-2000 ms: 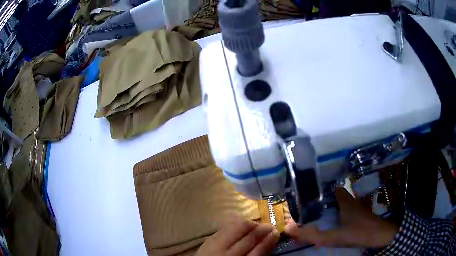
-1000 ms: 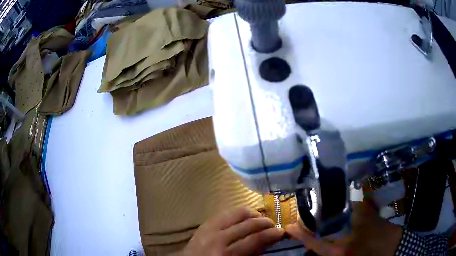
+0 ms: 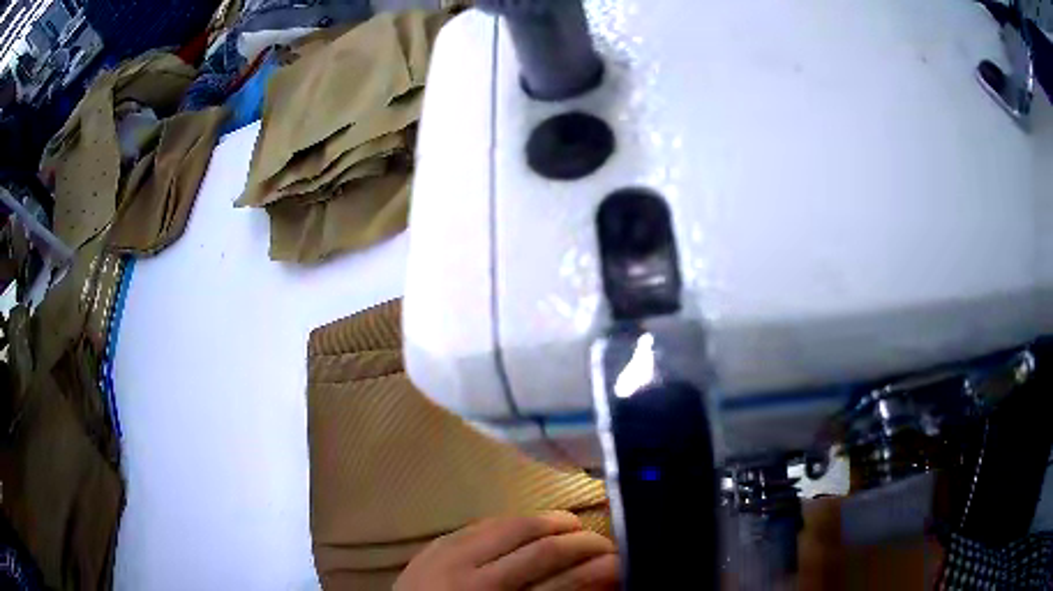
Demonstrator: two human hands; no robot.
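Note:
A brown ribbed garment panel [image 3: 427, 462] lies on the white table, its right side passing under the sewing machine head [image 3: 808, 196]. My left hand [image 3: 508, 556] rests on the panel's lower right part, fingers pointing right, cut off by the bottom edge. The machine's chrome and dark guard [image 3: 658, 462] hides the needle area and the fingertips' far side. My right hand [image 3: 849, 543] is mostly hidden behind the machine parts; only some skin and a checked cuff show at the bottom right. The zipper at the needle is hidden.
A stack of olive-khaki cut panels [image 3: 335, 139] lies at the back of the white table [image 3: 219, 427]. Brown pieces [image 3: 64, 462], some with zipper teeth, hang along the left table edge. A grey post [image 3: 554, 46] stands on the machine head.
The view has moved closer to the machine head, which now hides the needle area and the zipper seen before. My left hand still lies on the panel; my right hand is more hidden.

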